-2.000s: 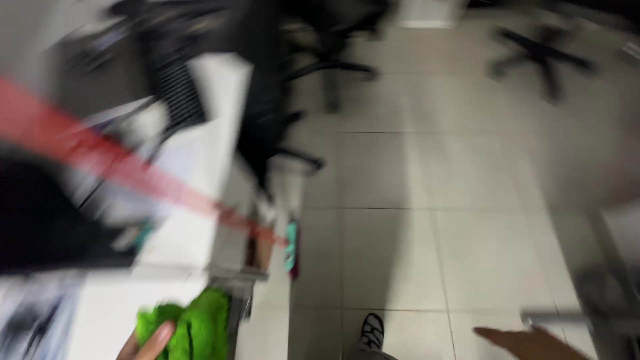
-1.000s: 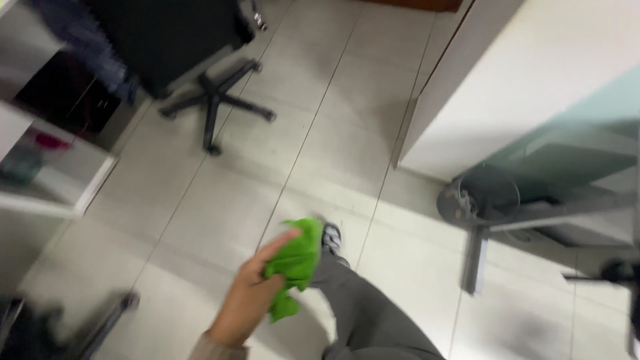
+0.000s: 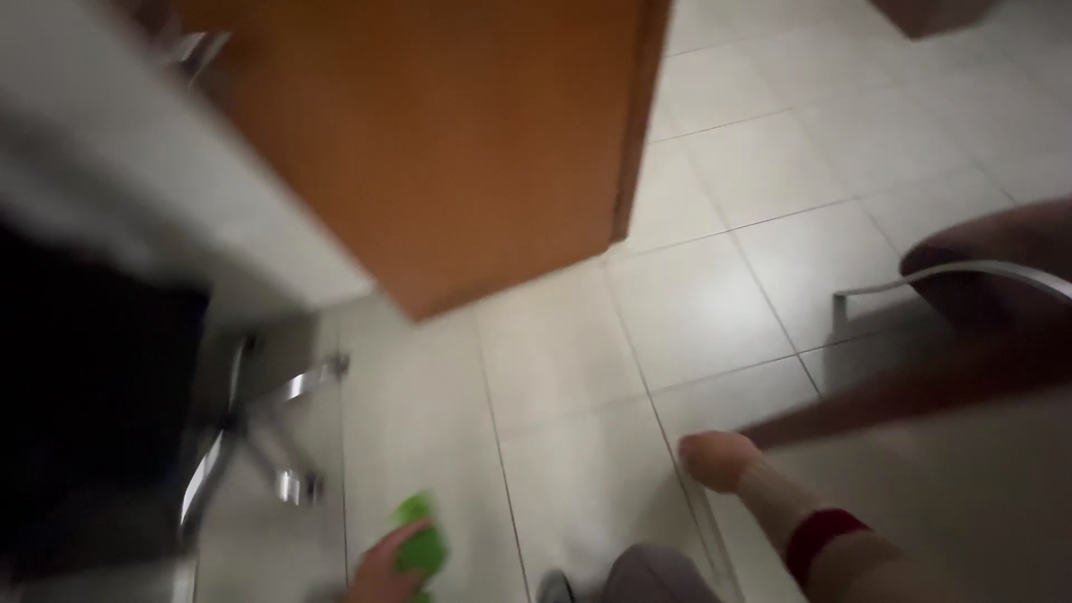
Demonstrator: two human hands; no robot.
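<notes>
At the bottom, left of centre, my left hand (image 3: 387,568) is closed around a bright green cloth (image 3: 421,544), blurred by motion. Toward the lower right, my right hand (image 3: 718,459) lies against the edge of a brown door-like panel (image 3: 904,402), its fingers curled or hidden; whether it grips the edge cannot be told. A dark red band (image 3: 825,540) circles the right wrist. Part of my knee and one shoe (image 3: 554,586) show at the bottom edge.
An orange-brown wooden door (image 3: 469,151) stands at upper centre beside a white wall (image 3: 209,176). A wheeled chair base (image 3: 243,419) is on the left. A curved metal handle (image 3: 963,268) and a dark rounded object (image 3: 997,243) are at right, above pale floor tiles (image 3: 712,293).
The view has swung from desks and office chairs to a wooden door. My left hand still holds the green cloth. My right hand, out of view one second ago, now shows at the lower right.
</notes>
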